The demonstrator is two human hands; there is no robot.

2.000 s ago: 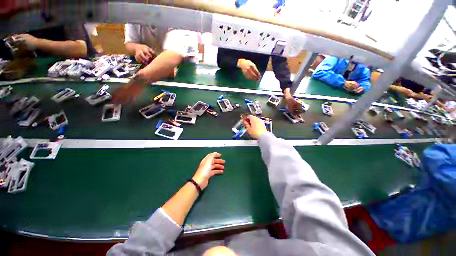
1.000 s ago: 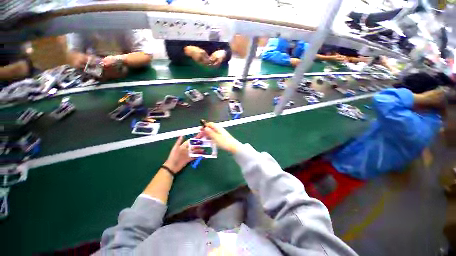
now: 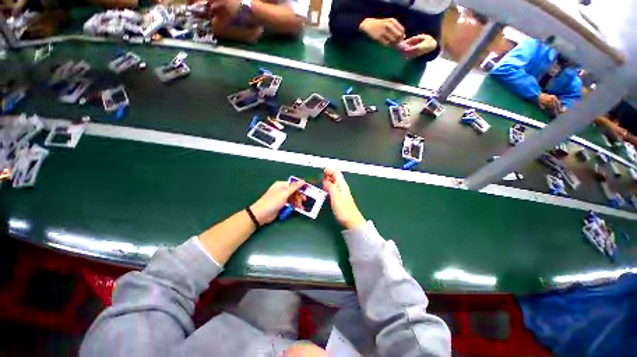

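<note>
A white frame-shaped housing (image 3: 313,205) is held above the green worktop (image 3: 174,192), near its pale metal edge strip. My left hand (image 3: 274,202) grips its left end, with the thumb on top. A bright blue cell (image 3: 286,212) hangs at the housing's lower left corner, beside my left fingers. My right hand (image 3: 339,198) is at the housing's right side, fingers pointing up; whether it touches the housing or pinches a small part is too small to tell.
The belt (image 3: 202,104) beyond the strip carries scattered units with blue cells. Stacked housings (image 3: 24,150) lie at the far left. One unit (image 3: 599,236) lies on the worktop at the right. A grey post (image 3: 538,125) slants across the right. Coworkers' hands (image 3: 398,36) are across the belt.
My right hand reached onto the belt, then both hands came together around a housing over the worktop. Now the right hand is at its right side. The view has shifted.
</note>
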